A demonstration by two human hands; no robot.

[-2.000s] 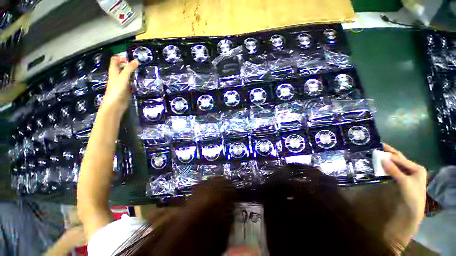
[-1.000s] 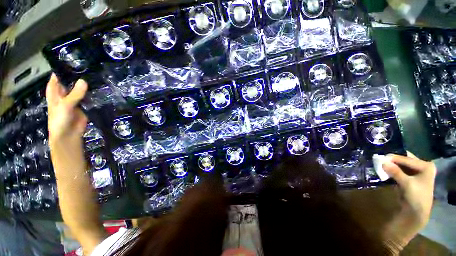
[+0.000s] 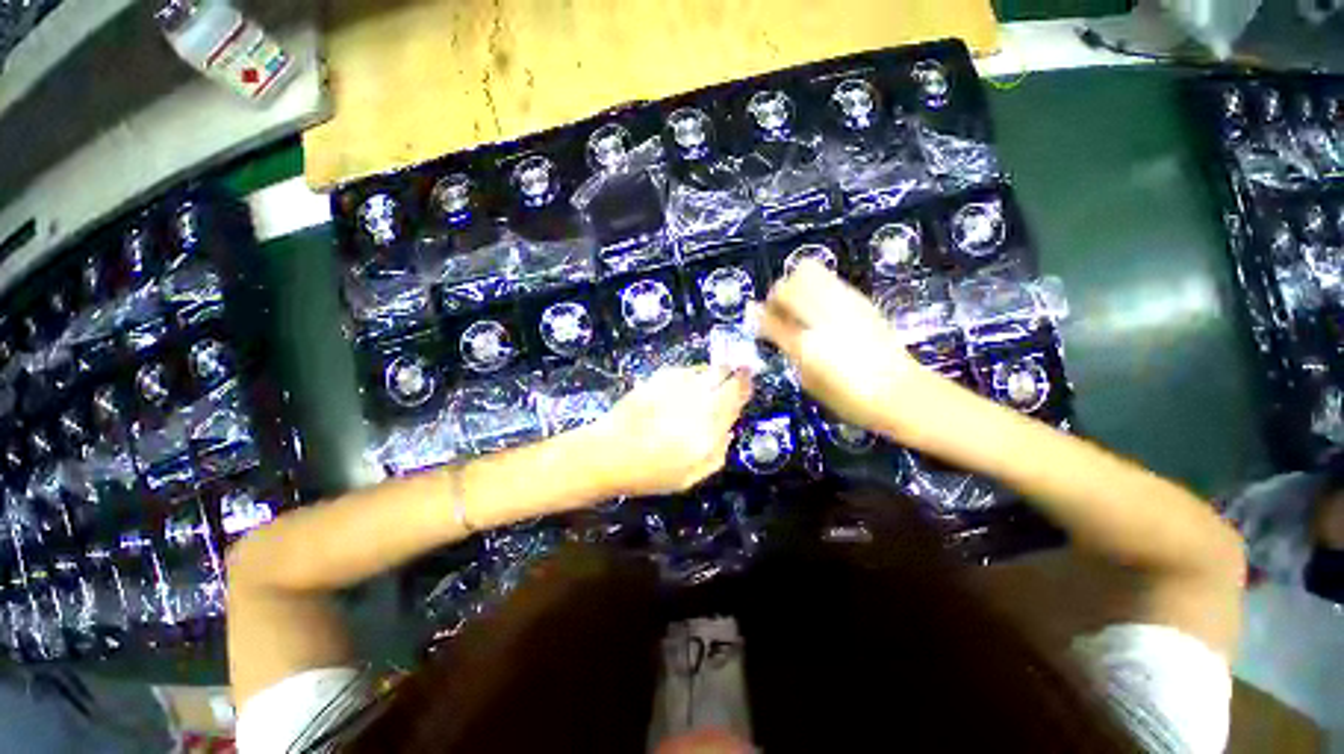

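Note:
A large black tray [image 3: 991, 165] lies before me with rows of black units with round silver faces [image 3: 649, 305] and crinkled clear film [image 3: 513, 276] between the rows. My left hand [image 3: 671, 427] and my right hand [image 3: 837, 342] meet over the middle of the tray. A small white scrap [image 3: 733, 349] is pinched between the fingertips of both hands. My hands and forearms hide some of the units, and dark hair hides much of the near edge.
A yellow board [image 3: 649, 52] lies under the tray's far edge. A bottle with a red-and-white label [image 3: 236, 56] stands far left. More black trays lie on the green bench at left [image 3: 111, 442] and right [image 3: 1297, 251]. Part of a person shows at the right edge.
The tray was lifted and tilted a second ago and now lies lower, against the yellow board. My hands have moved from its two sides to its middle and come together.

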